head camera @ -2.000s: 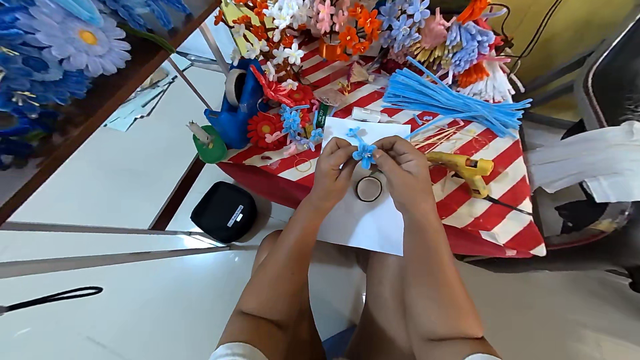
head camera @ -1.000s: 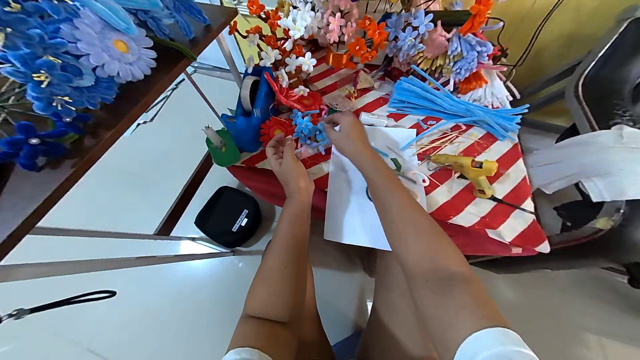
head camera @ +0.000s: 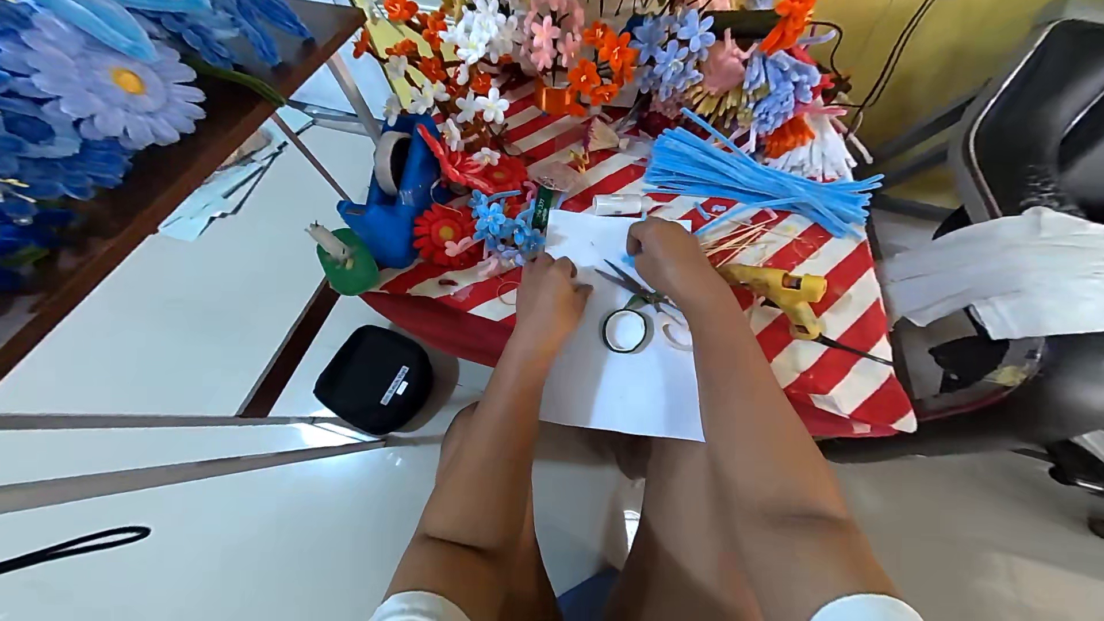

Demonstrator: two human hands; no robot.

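My left hand (head camera: 552, 297) rests at the left edge of a white paper sheet (head camera: 621, 392), fingers curled, close to a cluster of small blue flowers (head camera: 503, 220). Above the sheet's upper right is my right hand (head camera: 668, 254), fingers bent down; a bit of blue shows at its fingertips, but what it is cannot be told. Between the hands lies a pair of scissors (head camera: 634, 285) with dark blades, partly behind my right wrist. Just below them sits a roll of tape (head camera: 625, 331) with a dark rim. A yellow hot glue gun (head camera: 780, 289) lies right of my right wrist.
Blue pipe cleaners (head camera: 759, 185) lie on the red-and-white striped cloth (head camera: 849, 379). A blue tape dispenser (head camera: 401, 203), a green-based object (head camera: 348, 263) and a red flower (head camera: 444, 233) are at the left. Craft flowers line the back. A black case (head camera: 373, 379) sits lower left; a black chair (head camera: 1035, 112) stands right.
Two seconds ago both hands held a small blue flower over the paper. They moved left to the flower cluster, and now both are back at the sheet, apart. The scissors now show between them.
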